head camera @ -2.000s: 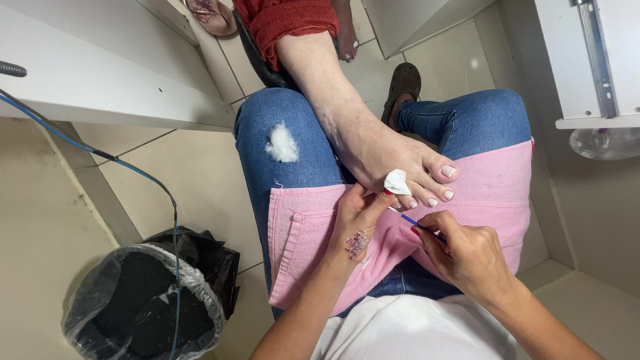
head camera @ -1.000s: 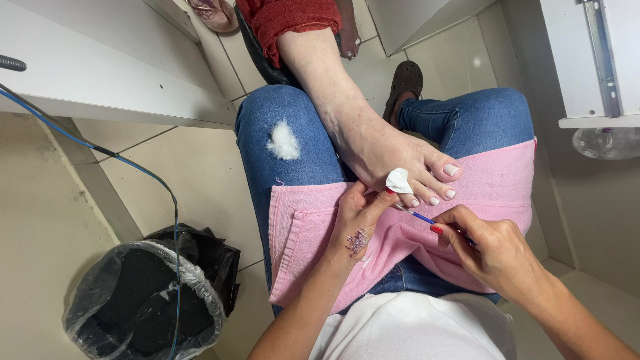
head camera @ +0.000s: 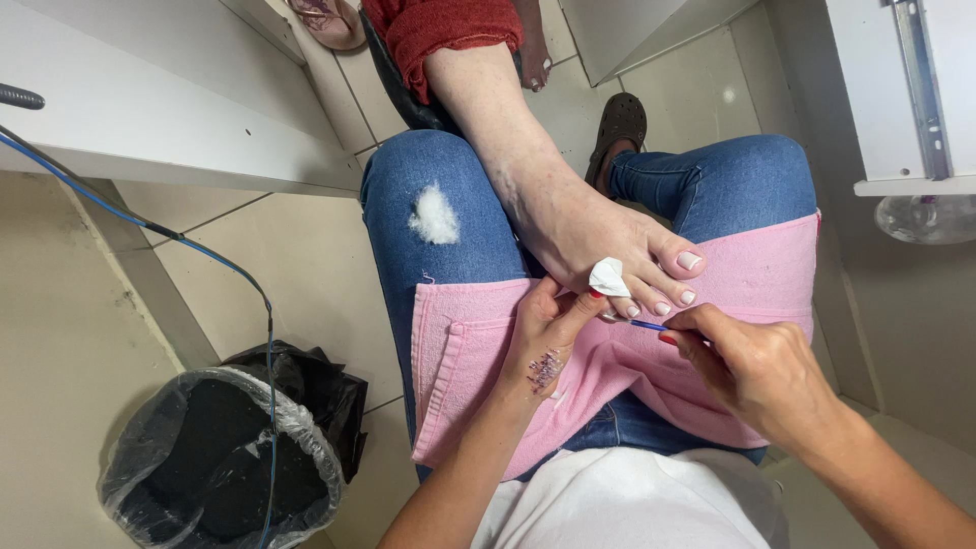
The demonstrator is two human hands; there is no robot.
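Another person's bare foot point(head camera: 587, 221), its toenails painted whitish, rests over a pink towel point(head camera: 747, 282) on my lap. My left hand point(head camera: 550, 328) is at the small toes, its red-nailed thumb against a white piece of tissue or cotton point(head camera: 608, 277) lying on top of them. Glittery purple marks show near that wrist. In the fingers of my right hand point(head camera: 743, 354) is a thin blue stick tool point(head camera: 648, 325), its tip near the smallest toe; the fingers partly hide the tool. A tuft of white cotton point(head camera: 435, 216) lies on the left knee of my jeans.
A lined black waste bin point(head camera: 221, 457) stands on the floor at lower left, with cables point(head camera: 229, 271) hanging across it. White furniture point(head camera: 183, 99) borders the upper left, and a white drawer unit point(head camera: 900, 91) the right. Another foot point(head camera: 535, 65) and a pink shoe point(head camera: 329, 23) appear at the top.
My right hand has shifted slightly right and its grip on the blue tool has changed, with more of the shaft showing than two seconds ago. The left hand has stayed by the toes.
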